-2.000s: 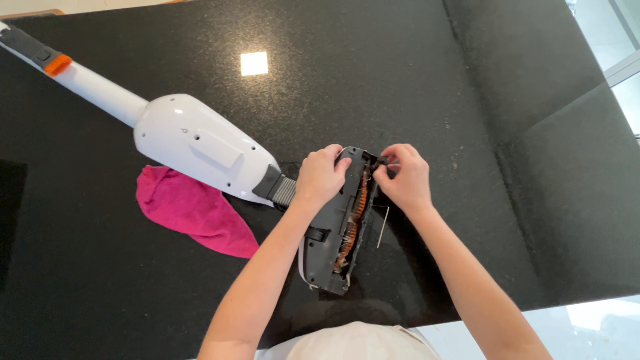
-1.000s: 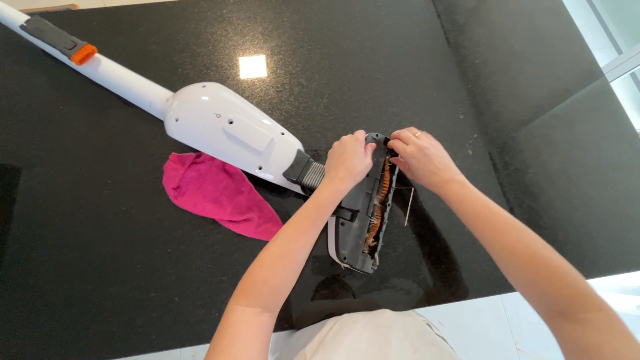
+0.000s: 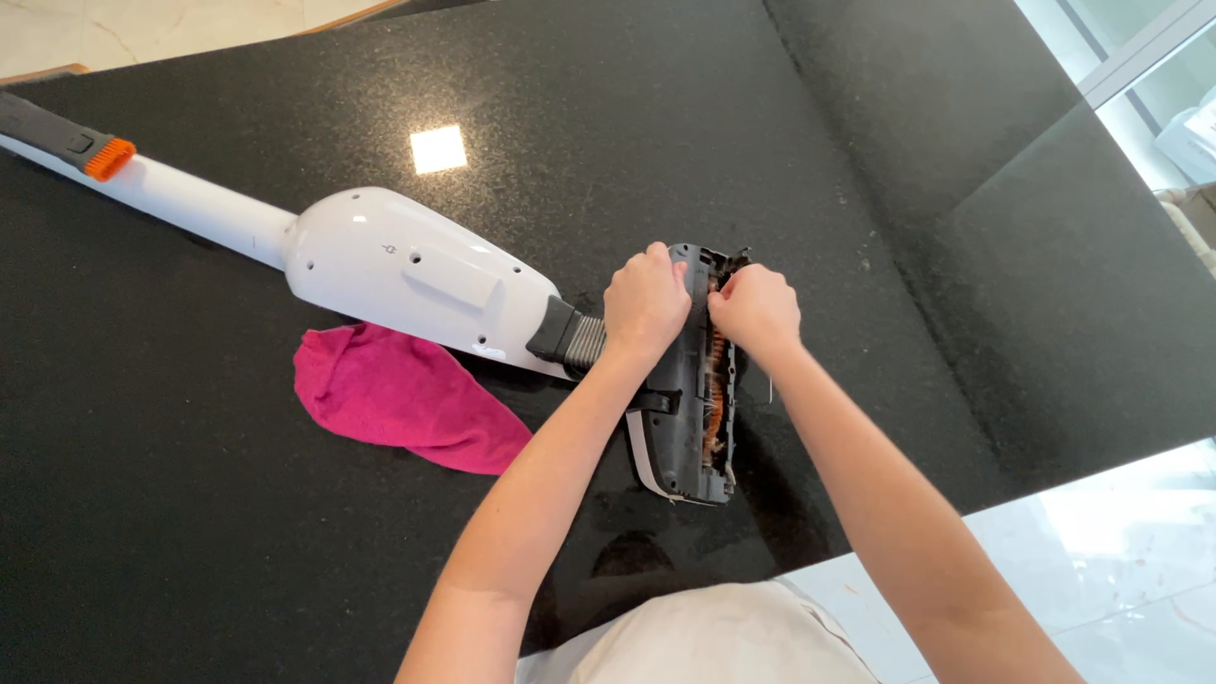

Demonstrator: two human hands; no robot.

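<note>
A white stick vacuum cleaner (image 3: 408, 275) lies across the black countertop, its floor head (image 3: 679, 456) turned underside up. My left hand (image 3: 648, 302) grips the far end of the dark head from its left side. The fingers of my right hand (image 3: 757, 306) are closed at the far part of the head's opening; whether they pinch anything is hidden. Inside that opening runs an orange-and-dark brush roller (image 3: 716, 399) with debris caught on it. A ribbed grey hose (image 3: 584, 342) joins the head to the white body. The thin light rod (image 3: 770, 385) shows beside my right wrist.
A pink cloth (image 3: 408, 399) lies on the glossy black stone countertop (image 3: 237, 532), against the vacuum's body. A dark attachment with orange bristles (image 3: 109, 160) sits on the white tube at upper left. The countertop's near edge runs just in front of my body.
My right hand has moved from the far corner of the head to over the roller opening. My left hand stays on the head. The view has shifted a little.
</note>
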